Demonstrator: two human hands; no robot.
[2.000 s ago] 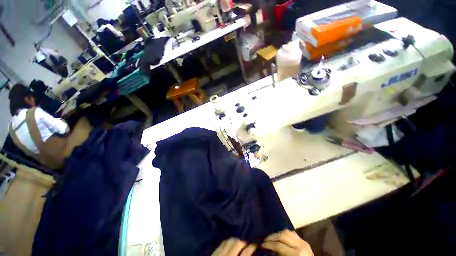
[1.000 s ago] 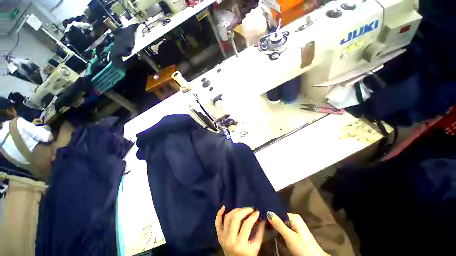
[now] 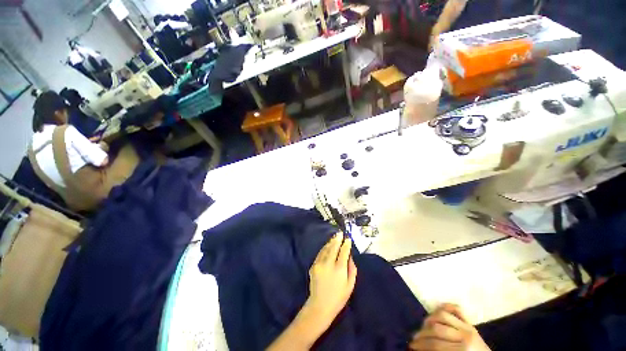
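Observation:
A dark navy garment piece (image 3: 264,267) lies bunched on the table, its upper edge beside the needle area (image 3: 353,223) of the cream-white sewing machine (image 3: 412,161). My left hand (image 3: 333,274) is on the cloth just in front of the needle, fingers close together, gripping the cloth there; its fingertips hide the exact grip. My right hand (image 3: 449,332), cut off by the bottom edge, has curled fingers on the cloth's lower right edge.
A large navy garment pile (image 3: 127,260) is left of the table's pale blue edge (image 3: 171,291). Reddish snips (image 3: 504,226) lie under the machine arm. A whitish bottle (image 3: 422,96) and orange-white box (image 3: 487,55) stand behind the head. A person (image 3: 65,147) sits at left; another person's arm (image 3: 449,17) shows behind.
My left hand has moved from the cloth's lower edge up to the needle area. My right hand has shifted right along the lower edge. The camera view has also shifted.

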